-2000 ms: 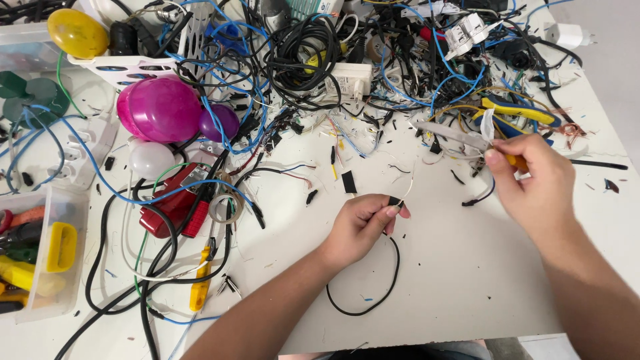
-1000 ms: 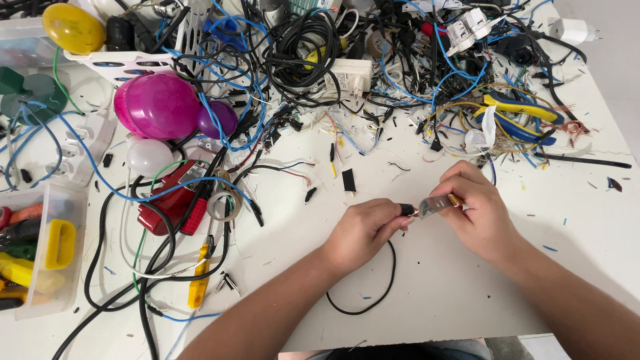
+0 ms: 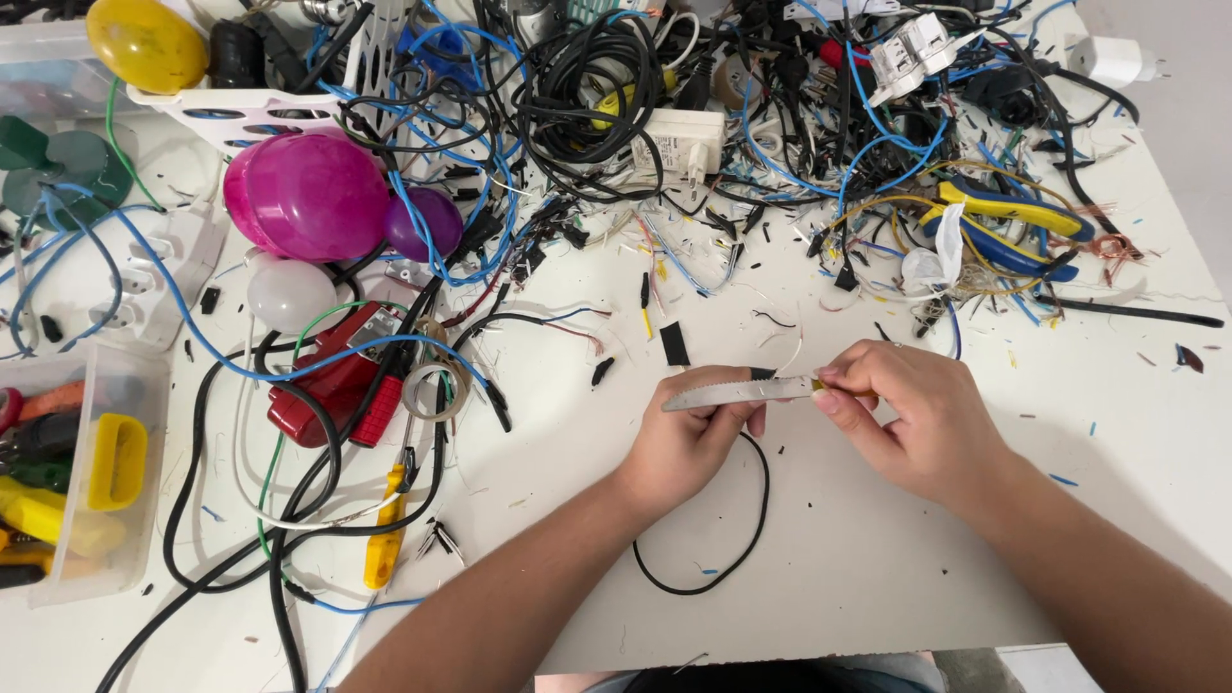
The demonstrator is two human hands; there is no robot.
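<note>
My left hand (image 3: 688, 438) is closed on the end of a thin black cable (image 3: 766, 481), whose loop hangs below it over the white table. A thin pale wire rises beside the cable's dark end near my fingertips. In my right hand (image 3: 890, 409) is a serrated knife (image 3: 739, 392), gripped at its yellowish handle. The blade points left and lies over the fingers of my left hand, across the cable end; whether it touches the cable cannot be told. A short black strip (image 3: 674, 344) lies just above my left hand.
Tangled wires and a coiled black cable (image 3: 587, 106) cover the table's back. Blue-yellow pliers (image 3: 1011, 226) lie at right. At left are a pink balloon-like object (image 3: 306, 197), a red tool (image 3: 327, 385), a yellow-handled cutter (image 3: 385, 539) and a clear plastic bin (image 3: 115, 568) of tools.
My right hand has come left and down from near the pliers, bringing the knife to the cable end. The blade now extends left across my left hand, which still holds the cable.
</note>
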